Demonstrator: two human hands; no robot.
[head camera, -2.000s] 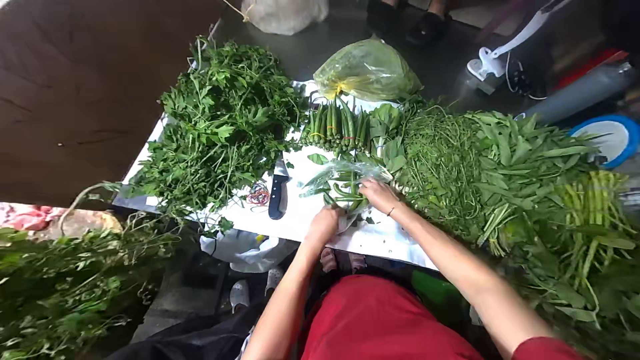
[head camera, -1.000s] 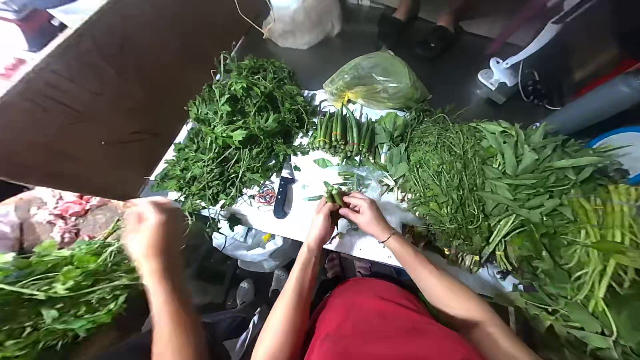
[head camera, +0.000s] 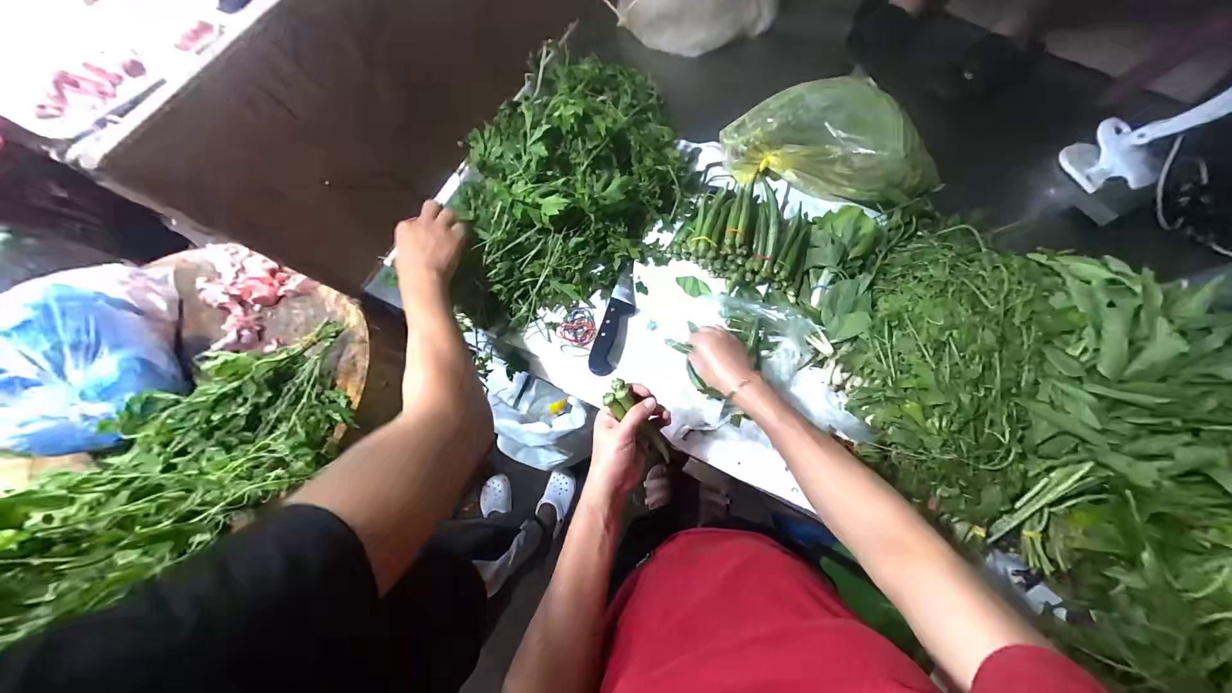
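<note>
My left hand (head camera: 621, 443) is closed around a few okra pods (head camera: 626, 404) near the front edge of the white table (head camera: 654, 332). Over the table to its right, my right hand (head camera: 722, 361) has its fingers down at loose green pods beside a clear plastic bag (head camera: 789, 356); whether it grips one is hidden. A black-handled knife (head camera: 608, 337) and a heap of rubber bands (head camera: 577, 327) lie left of my right hand. Behind them stand banded okra bundles (head camera: 741, 231).
A co-worker's arm (head camera: 433, 318) reaches in from the left to a pile of leafy herbs (head camera: 577, 183). More greens (head camera: 962, 327) cover the right side. A tied yellow bag (head camera: 828, 144) sits behind the okra. Meat (head camera: 245, 289) lies on a round wooden block.
My hands, together on the pods a second ago, are now apart, the right one back by the clear bag. The co-worker's arm has moved to the herb pile. The view has swung left.
</note>
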